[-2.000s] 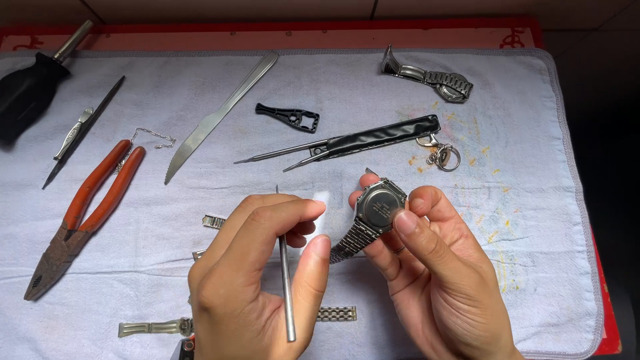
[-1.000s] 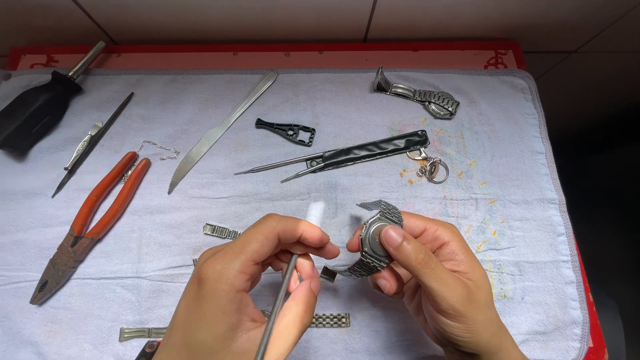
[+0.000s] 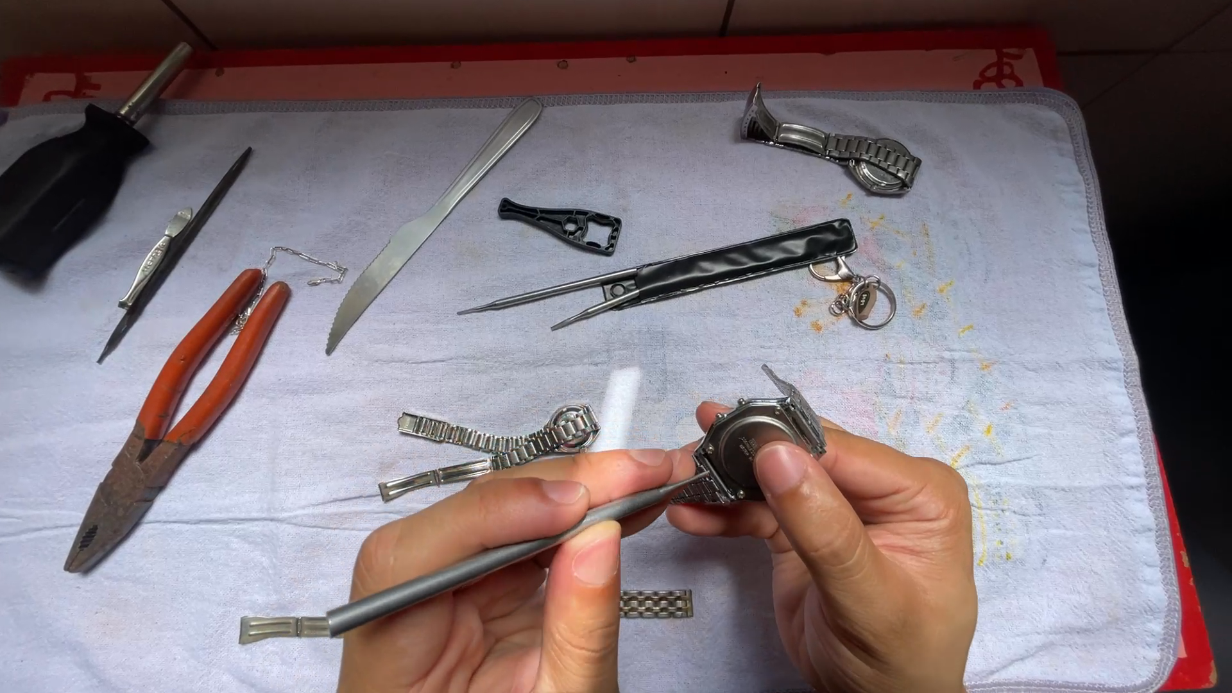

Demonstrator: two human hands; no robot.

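My right hand [image 3: 866,539] holds a metal wristwatch [image 3: 746,448] by its case, back side up, with the thumb on the case back. Between the thumb and fingers of my left hand [image 3: 510,568] lies a slim grey metal tool [image 3: 500,558]; its pointed tip touches the watch where the link bracelet meets the case. Just beyond my left hand, a small bracelet watch [image 3: 575,426] rests on the cloth. Another metal watch band [image 3: 656,603] passes behind my left hand, which hides its middle.
On the cloth [image 3: 1039,385] lie orange-handled pliers [image 3: 202,356], a black-handled screwdriver [image 3: 67,192], a serrated table knife [image 3: 433,221], a black plastic opener [image 3: 568,227], a black sleeve [image 3: 746,260] with pointed metal rods and rings, a dark file-like tool [image 3: 178,250], and another metal watch [image 3: 881,166].
The grey tool has swung from steep to slanting, and its tip now meets the watch. My right hand has turned the watch so its back shows more fully than one second ago.
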